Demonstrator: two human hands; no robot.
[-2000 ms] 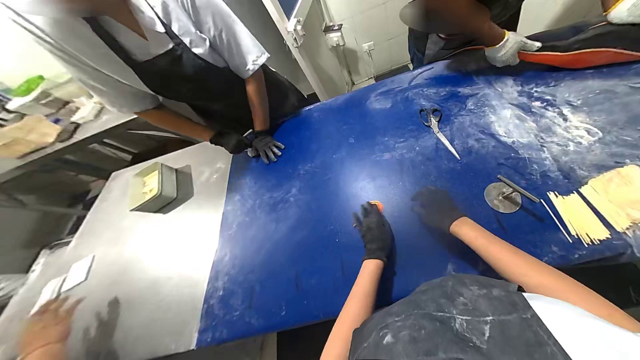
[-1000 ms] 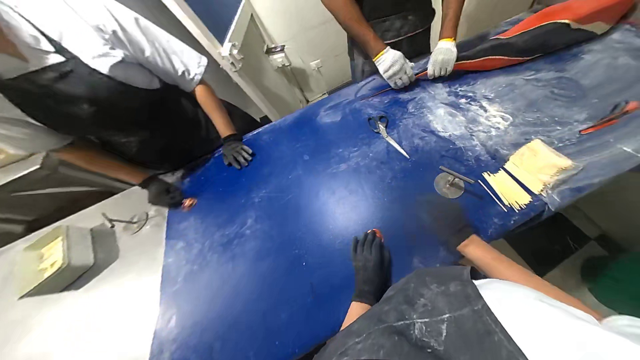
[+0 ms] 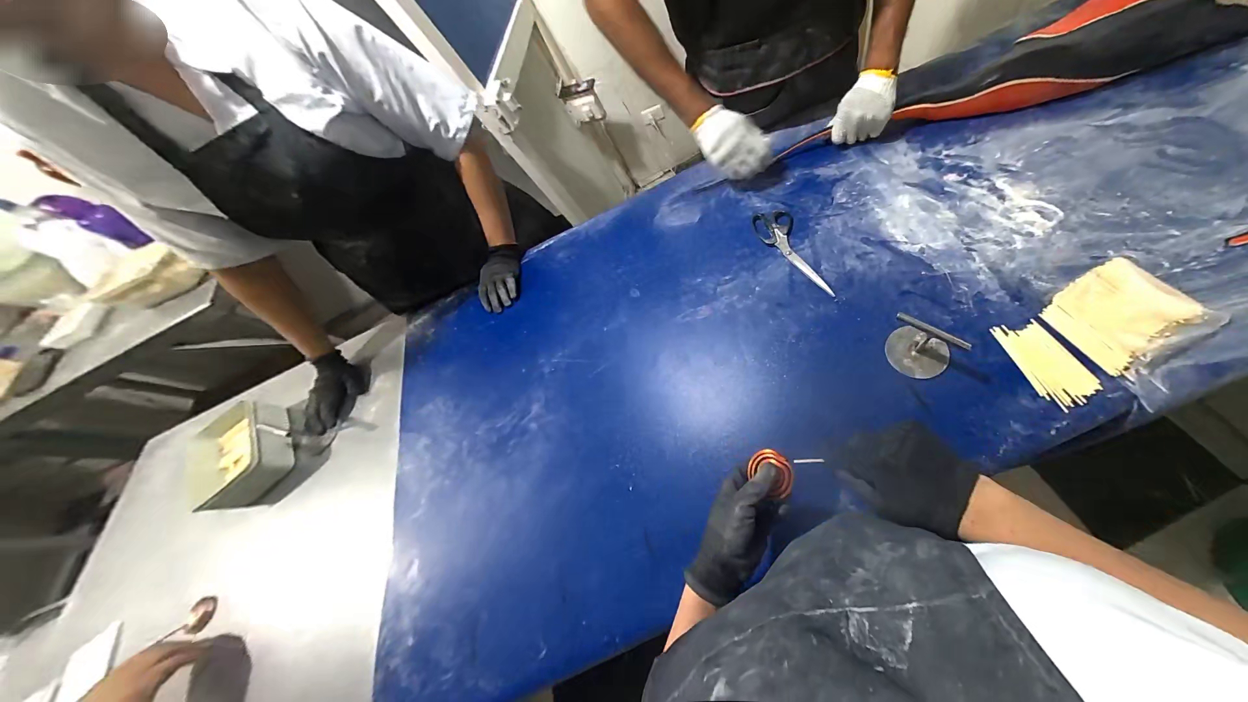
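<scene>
My left hand (image 3: 736, 531), in a black glove, holds a small orange-and-dark spiral coil (image 3: 771, 474) near the front edge of the blue table. My right hand (image 3: 907, 473), gloved in black and blurred, is just right of the coil. A short pale stick (image 3: 808, 460) points from the coil towards it; whether my right fingers grip the stick I cannot tell. Beyond my right hand lie a round metal disc (image 3: 916, 352) with a metal bar beside it, a bundle of pale thin sticks (image 3: 1046, 364) and a larger stack of them (image 3: 1121, 312).
Black-handled scissors (image 3: 792, 249) lie on the blue table (image 3: 546, 468). A co-worker in white gloves (image 3: 864, 107) handles a long black-and-orange roll (image 3: 1014, 93). Another in black gloves (image 3: 336, 392) stands left, near a metal tin (image 3: 244, 456). A bare hand holds a lollipop-like piece (image 3: 202, 614).
The coil now shows raised in my left hand, with a pale stick beside it. The left co-worker's hand has moved from the blue table to the metal surface. The view has shifted.
</scene>
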